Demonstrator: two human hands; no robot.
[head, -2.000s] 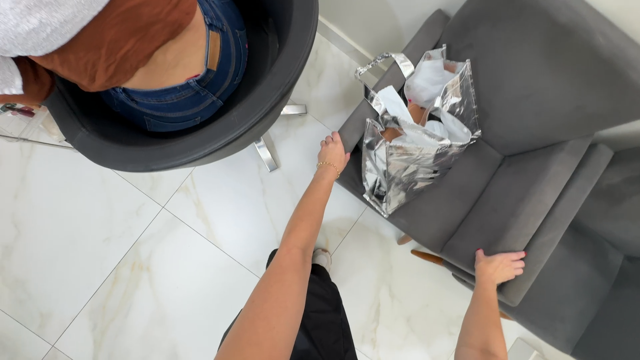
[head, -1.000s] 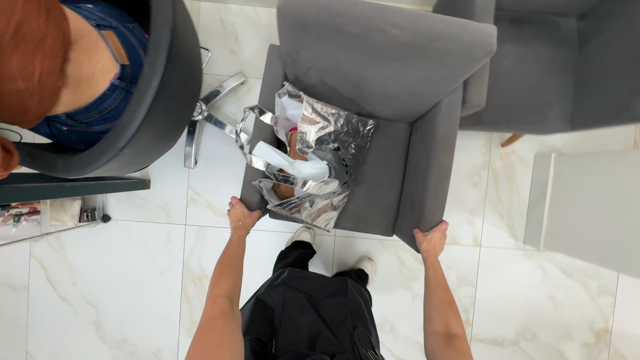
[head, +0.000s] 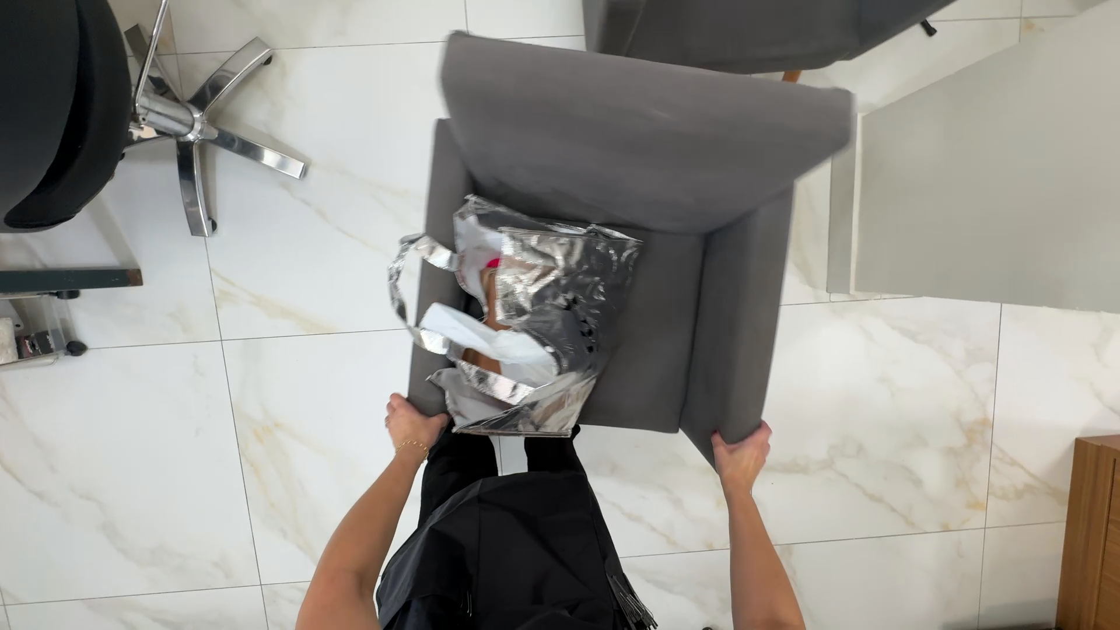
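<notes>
A grey upholstered armchair (head: 647,350) faces me, its backrest on the far side. My left hand (head: 415,424) grips the front end of its left armrest, fingers curled over the edge, with a thin bracelet at the wrist. The front end of the right armrest is in my right hand (head: 742,451). On the seat, toward the left armrest, leans a shiny silver tote bag (head: 560,271), its top open and its handles hanging over that armrest. White material and something brown show inside the bag.
A black swivel chair (head: 52,114) with a chrome star base (head: 194,122) stands at upper left, above a wheeled cart (head: 52,328). Another grey chair (head: 726,31) is behind the armchair. A pale panel (head: 989,192) stands at right, and a wooden cabinet (head: 1089,534) at lower right.
The armchair, held in both my hands with the bag on it, has moved away from the other grey chair beside it and turned. The view has shifted; the seated person is out of view.
</notes>
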